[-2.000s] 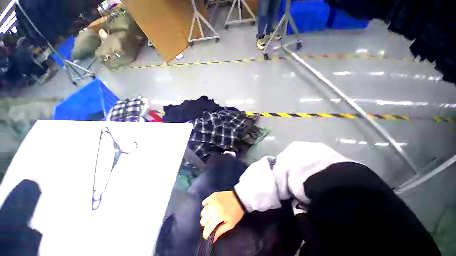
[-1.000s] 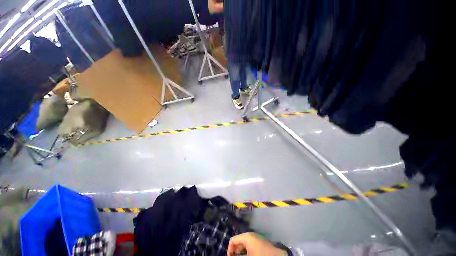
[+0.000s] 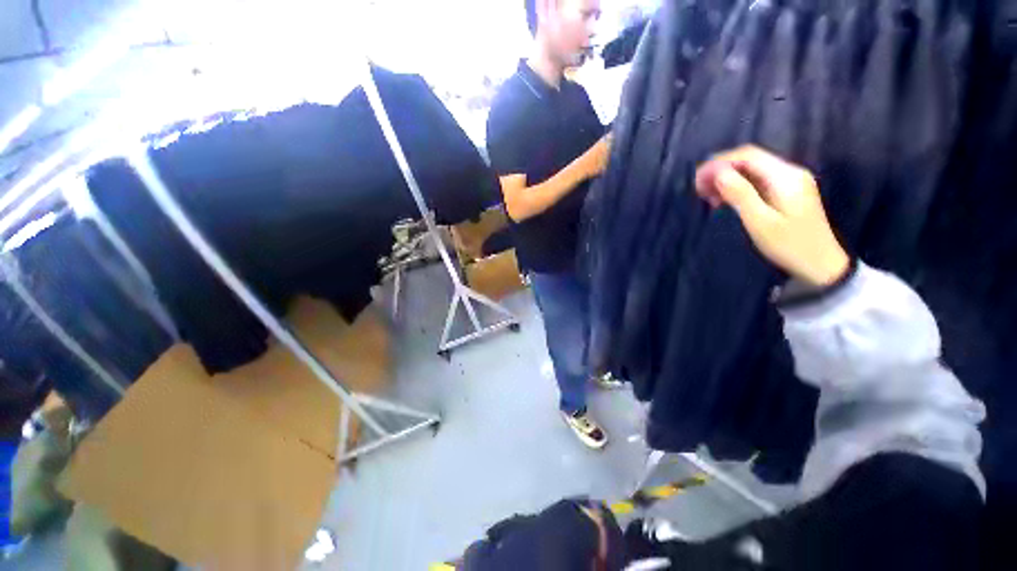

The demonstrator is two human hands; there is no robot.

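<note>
My right hand (image 3: 775, 212) is raised at the right, in a pale grey sleeve with a dark cuff. Its fingers are curled in front of a row of dark jackets (image 3: 691, 301) hanging close together. I cannot tell whether the fingers touch or hold one of them. My left hand is out of the picture. A dark garment (image 3: 535, 541) shows at the bottom edge, cut off and blurred.
A person (image 3: 552, 167) in a dark polo shirt and jeans stands at the left end of the hanging jackets. Racks of dark garments (image 3: 257, 190) on silver frames stand at the left. A large cardboard sheet (image 3: 212, 457) leans below them. Yellow-black tape (image 3: 658, 494) marks the floor.
The view has swung up from the white table and floor heaps to the racks. My right hand has risen from the dark garment to the hanging jackets. The person's upper body has come into view.
</note>
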